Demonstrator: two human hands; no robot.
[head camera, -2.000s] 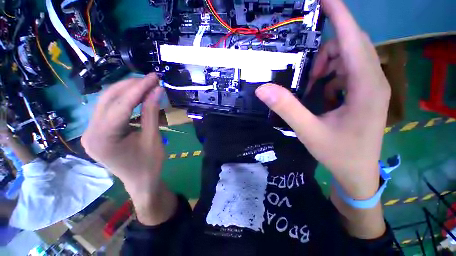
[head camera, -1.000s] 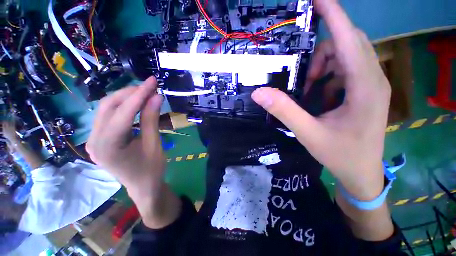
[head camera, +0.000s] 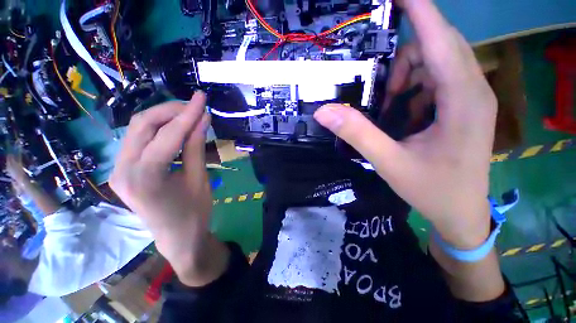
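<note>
A black open unit (head camera: 297, 129) lies across the top middle. A wide, bright white strip (head camera: 252, 72) runs along it, with red and yellow wires (head camera: 294, 38) above. A thin white ribbon (head camera: 240, 114) curves from a small connector area on the unit to my left fingertips. My left hand (head camera: 167, 167) pinches the ribbon's left end between thumb and forefinger; the exact tip is hidden. My right hand (head camera: 436, 132) grips the unit's right end, thumb on its near face and fingers at the far right side, partly hidden.
Other black units with ribbons and wires (head camera: 117, 82) lie on the green mat at the left. A person's white sleeve (head camera: 85, 240) is at lower left. A red stool (head camera: 562, 88) stands at the right on the green floor. A light-blue wrist strap (head camera: 470, 252) is on my right wrist.
The unit and both hands have shifted slightly in view. The thin ribbon bows a little differently between the connector and my left fingertips. Both grips look the same.
</note>
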